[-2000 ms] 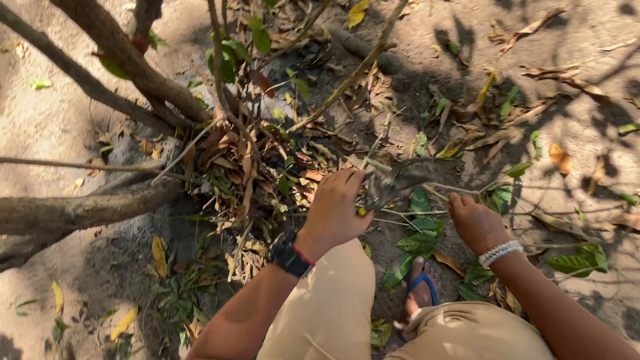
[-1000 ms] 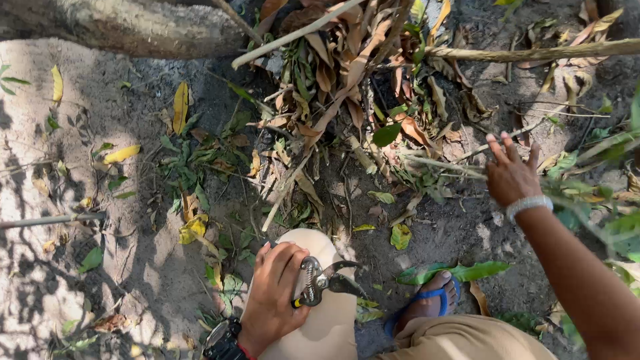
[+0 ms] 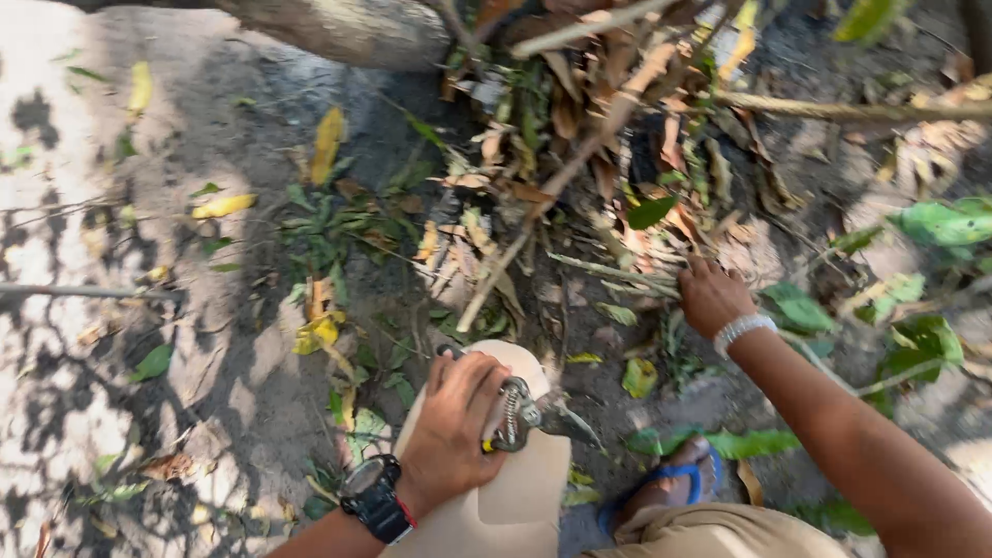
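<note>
My left hand (image 3: 461, 418), with a black watch at the wrist, is closed around a pair of pruning shears (image 3: 523, 415) over my knee. The shears' coil spring shows and their metal blades point right. My right hand (image 3: 714, 298), wearing a pale bracelet, has its fingers closed on the ends of a few thin green stems (image 3: 616, 271) low over the ground. Leafy cut branches (image 3: 922, 349) lie to the right of that hand. Dry brown leaves (image 3: 566, 101) are heaped just beyond the stems.
A thick tree limb (image 3: 349, 31) crosses the top left. A bare stick (image 3: 542, 194) slants down toward my knee, and a thinner branch (image 3: 845, 108) runs to the right edge. My foot in a blue flip-flop (image 3: 670, 480) rests on soil strewn with leaves.
My right hand, spread with fingers apart a second ago, has closed at the stems. My left hand has stayed over the knee with the shears since then. The view has shifted since two seconds ago.
</note>
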